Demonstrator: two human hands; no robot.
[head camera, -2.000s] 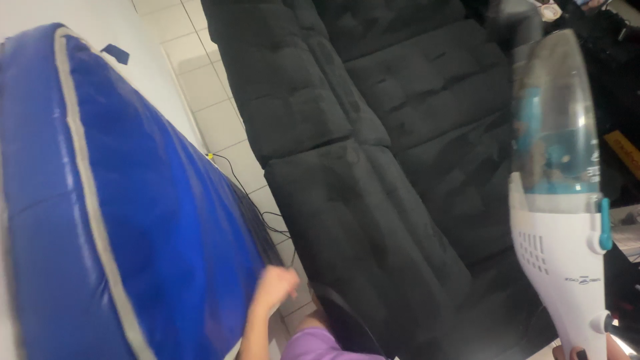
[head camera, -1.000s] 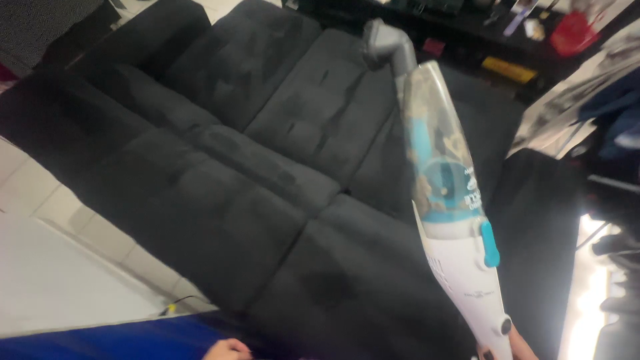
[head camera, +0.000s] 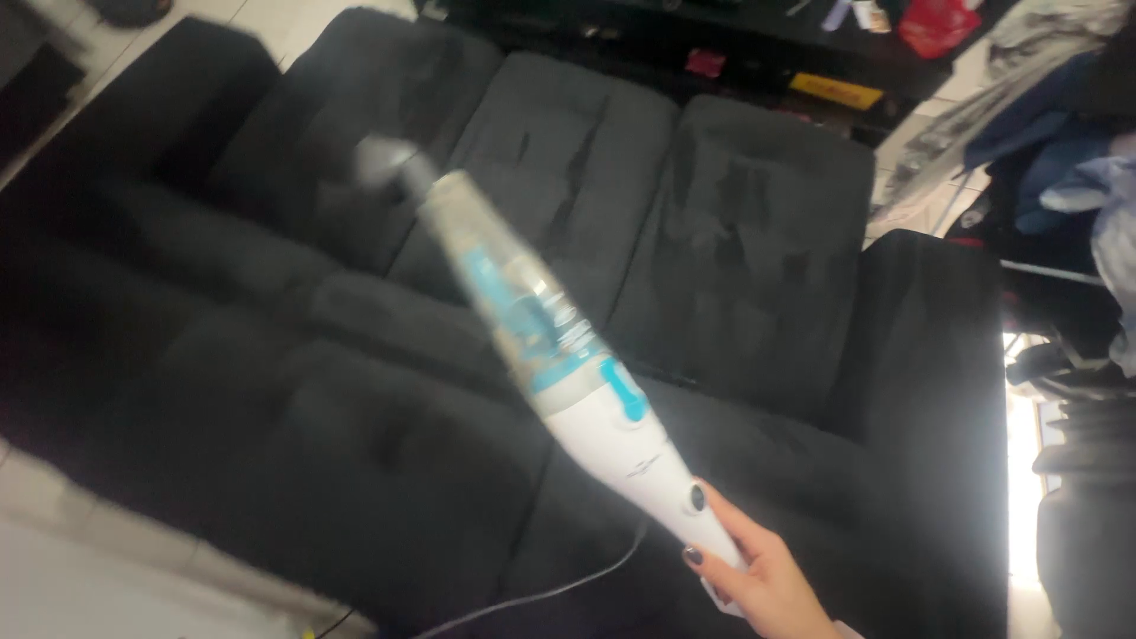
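Note:
My right hand (head camera: 768, 577) is closed around the white handle of a handheld vacuum cleaner (head camera: 612, 444), at the lower right of the middle. Its clear dust canister with blue-green parts holds grey debris. The canister points up and left, and a grey nozzle (head camera: 390, 164), blurred, is at its tip over the seats. Beneath and behind the vacuum spreads a black fabric sofa (head camera: 754, 248) with darker streaks on its cushions. From near the handle a thin cord (head camera: 532, 596) runs down to the left. My left hand is out of view.
Behind the sofa stands a dark shelf (head camera: 745, 27) with a red plastic bag (head camera: 941, 25) and a yellow item (head camera: 836, 90). Piled clothes (head camera: 1047, 160) and a black chair (head camera: 1087, 532) are at the right. Light floor tiles (head camera: 89, 506) show at the lower left.
The view has swung widely to the right. The vacuum, upright at the right two seconds ago, now slants up and left across the sofa. My left hand, seen in both earlier frames, has left the view.

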